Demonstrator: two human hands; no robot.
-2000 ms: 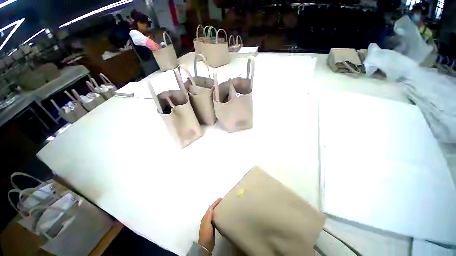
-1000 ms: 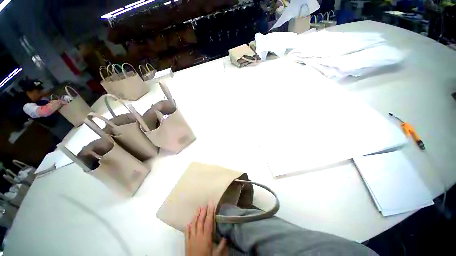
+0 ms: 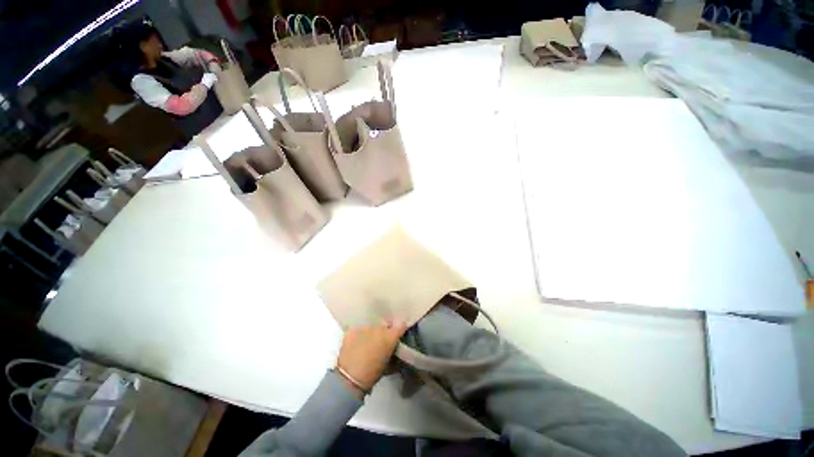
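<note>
A taupe tote bag (image 3: pixel 384 281) lies tilted on the white table in front of me, its opening and looped handles towards my right arm. My left hand (image 3: pixel 368 353) grips the bag's near edge beside the opening. My right forearm, in a grey sleeve, reaches through a handle into the opening. My right hand is hidden inside the bag.
Three open tote bags (image 3: pixel 370 165) stand beyond the held bag. A wide stack of white sheets (image 3: pixel 643 205) and a smaller white pile (image 3: pixel 755 375) are at right. Filled totes (image 3: pixel 165 419) stand below the table's left edge. A person is at far left.
The bag has turned from broad side up to its opening showing at right. My right arm has entered it. My left hand has changed from spread fingers on its side to gripping its edge.
</note>
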